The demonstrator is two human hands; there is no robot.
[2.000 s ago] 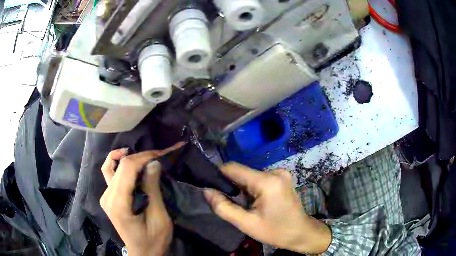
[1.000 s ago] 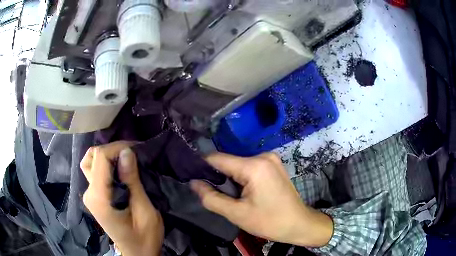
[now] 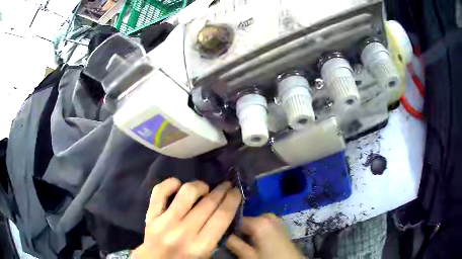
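Note:
Dark grey cloth [image 3: 121, 177] is heaped left of the overlock machine [image 3: 289, 30] and runs under its head, with its edge near the needle area. My left hand [image 3: 190, 217] lies on the cloth just below the machine head, fingers bent over it near the edge. My right hand [image 3: 263, 238] is lower and to the right, blurred and cut off by the bottom edge, with its fingertips pinching the dark cloth edge. The needle area is mostly hidden under the head and in shadow.
White tension dials [image 3: 252, 117] stand above the looper cover [image 3: 310, 146]. A blue tray [image 3: 324, 182] with dark trimmings lies on the white table [image 3: 400, 172]. Red-orange loops [image 3: 413, 96] are right of the machine, beside hanging dark garments [image 3: 446, 126]. A green basket [image 3: 149, 12] is behind.
The view has shifted, showing more of the machine. My left hand has changed from a raised pinch to lying on the cloth near the needle area. My right hand is lower in the picture, closer to my left.

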